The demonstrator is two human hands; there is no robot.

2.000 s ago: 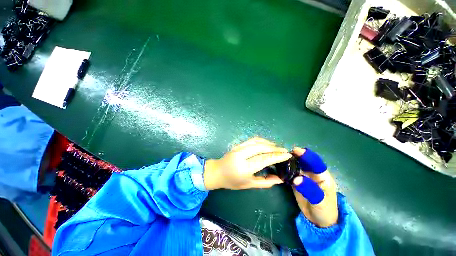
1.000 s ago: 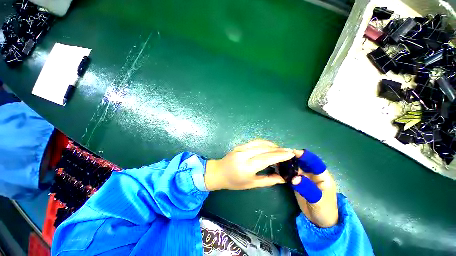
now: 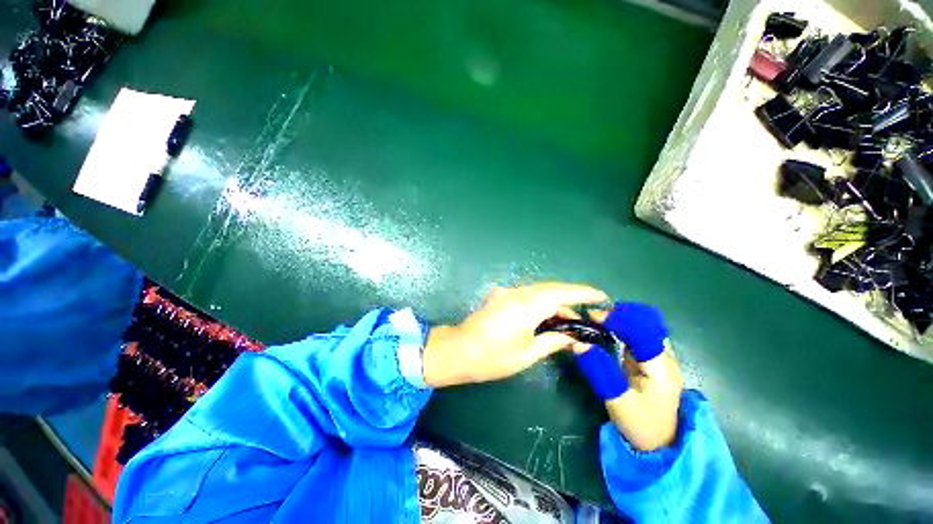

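My left hand [image 3: 496, 335] and my right hand [image 3: 642, 374] meet in front of me over the green bench. Between their fingertips they hold a small dark round part [image 3: 578, 330], now seen nearly edge-on. Both hands grip it, and the fingers hide part of it. Blue wraps cover two fingers of my right hand. I cannot tell whether a clip is on the part.
A foam box [image 3: 683, 194] with loose black binder clips [image 3: 854, 123] stands at the right. More clips [image 3: 56, 67] lie at the upper left. A white paper sheet [image 3: 128, 148] bears two black clips. At the left are a red tray [image 3: 115, 435] with black pieces and another person's blue sleeve [image 3: 61, 312].
The dark part has turned edge-on between my fingers, and my right fingers have shifted and bent around it. The other person's sleeve at the left has moved right, over part of the red tray.
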